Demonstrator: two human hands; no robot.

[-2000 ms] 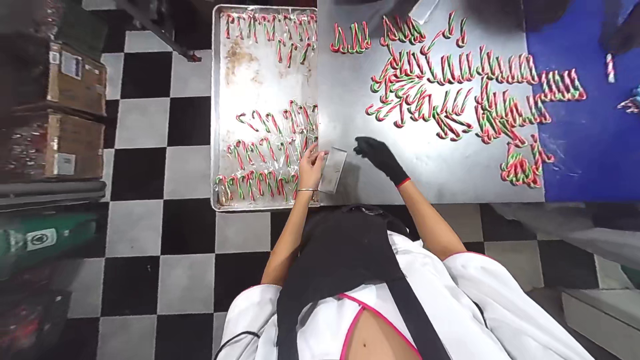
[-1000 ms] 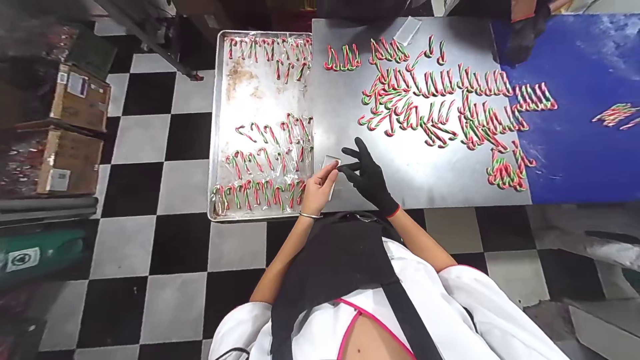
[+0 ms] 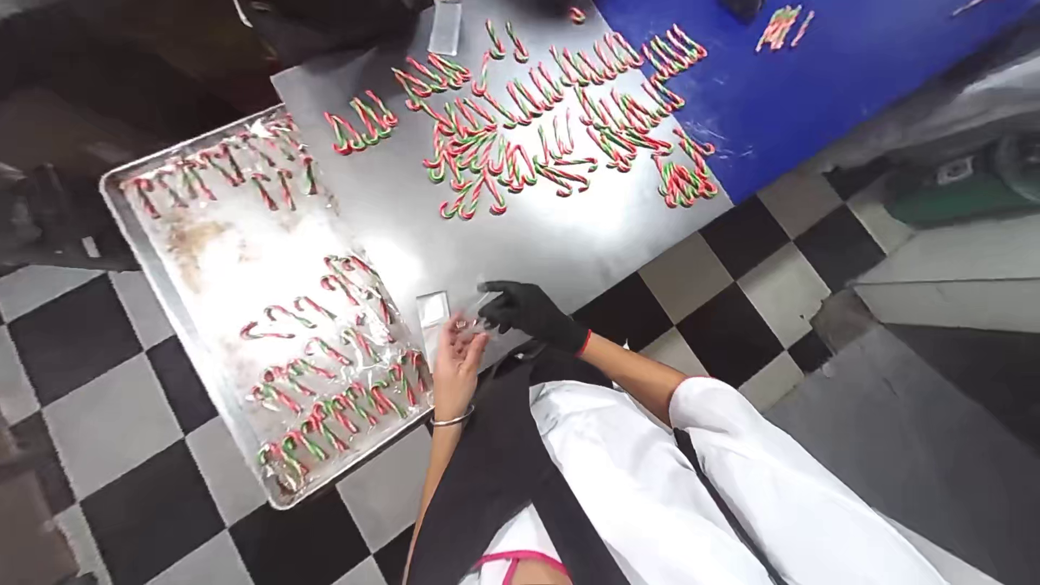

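Observation:
My bare left hand (image 3: 459, 357) and my right hand (image 3: 532, 313) in a black glove are close together over the near edge of the metal table (image 3: 390, 203). Between their fingers is something clear, seemingly a thin plastic wrapper (image 3: 481, 313); the left fingers are curled at it, the right ones partly bent. A clear, flat rectangular item (image 3: 433, 309) lies just beyond my left hand. Farther off on the metal are many red, green and white candy canes (image 3: 520, 162). More candy canes, in clear wrap (image 3: 333, 422), lie in rows on the baking tray (image 3: 195, 357) at the left.
A blue surface (image 3: 780, 106) adjoins the metal on the right and bears several striped candy pieces (image 3: 784, 28). Another clear flat packet (image 3: 445, 28) lies at the far edge. Beyond the near table edge is a checkered floor (image 3: 699, 357); a green container (image 3: 959, 187) stands at the right.
The view has swung markedly, so tray and table look tilted. My hands were apart at first, the left at a clear flat item; they have come together, with clear material now between them.

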